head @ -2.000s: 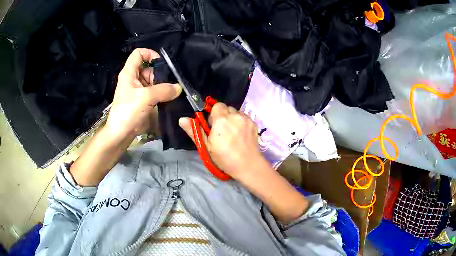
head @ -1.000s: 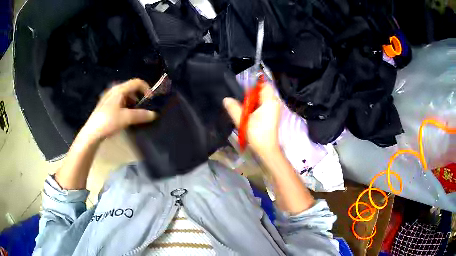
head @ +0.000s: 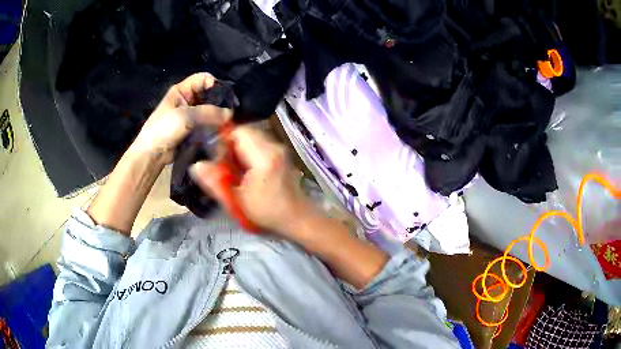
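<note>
My left hand (head: 178, 123) grips the upper edge of a black fabric piece (head: 188, 178), which hangs in front of my jacket. My right hand (head: 255, 178) holds scissors by their red-orange handles (head: 233, 198), close beside my left hand. The scissors and right hand are blurred, and the blades are mostly hidden, so I cannot tell if they touch the cloth. A heap of black fabric (head: 436, 88) lies across the table on a lilac cover (head: 361, 129) with dark bits on it.
A grey-walled bin (head: 41, 116) with black pieces stands at the left. An orange ring (head: 551, 63) sits by the heap at upper right. An orange coiled cord (head: 538, 252) hangs at the right over clear plastic (head: 585, 123). A brown carton (head: 487, 286) stands below.
My right hand and the scissors have moved left, up to my left hand. My left hand has risen slightly with the black piece. More of the lilac cover shows.
</note>
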